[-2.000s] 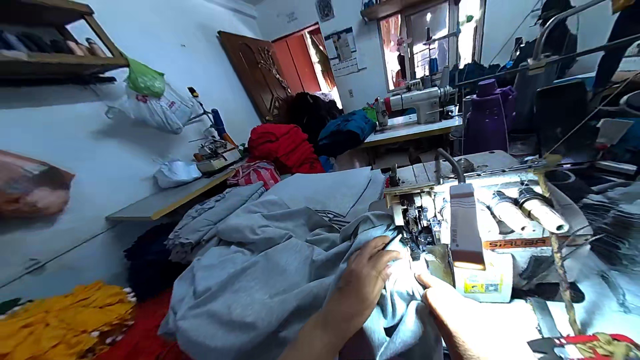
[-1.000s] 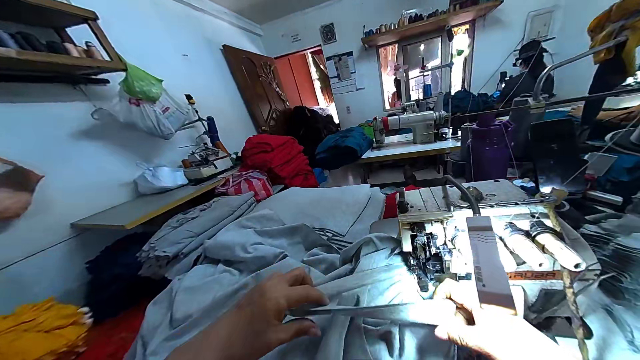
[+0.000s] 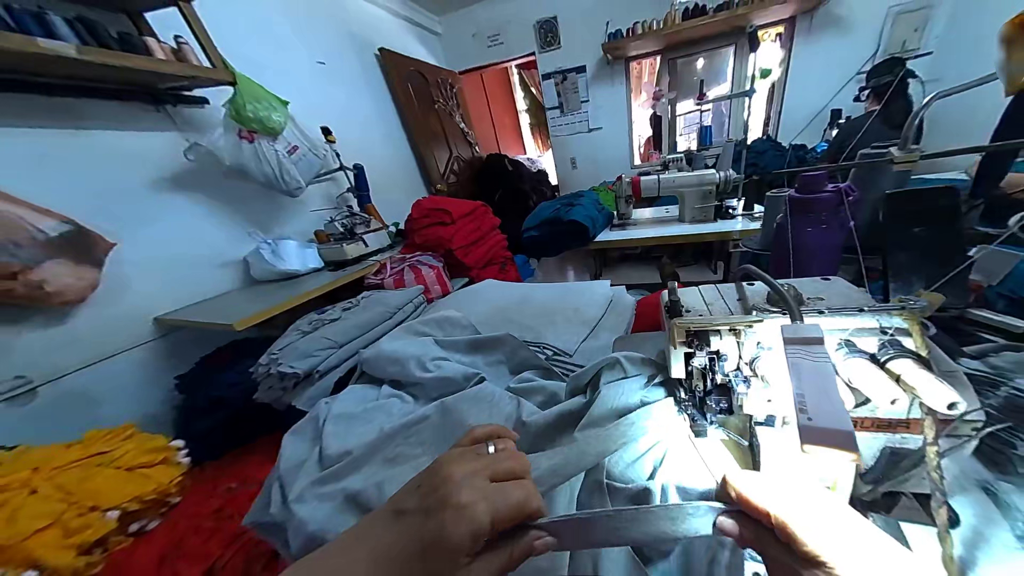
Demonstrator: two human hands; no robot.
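Observation:
My left hand, with a ring on one finger, pinches one end of a narrow grey fabric strip. The strip's other end is between the thumb and fingers of my right hand, which is brightly lit. Between the hands the strip is stretched nearly level. Behind it, bunched grey cloth spreads over the work surface and reaches the needle area of an overlock sewing machine, just beyond my right hand. A lamp on a bent neck hangs at the machine's front.
Folded grey cloth is stacked at the left, with yellow garments and red cloth below. Another sewing machine stands on a table behind. Thread cones are at the right. A person in a cap is at the far right.
My hands were close together by the machine's needle area two seconds ago. Now they are apart, nearer to me, holding the strip between them.

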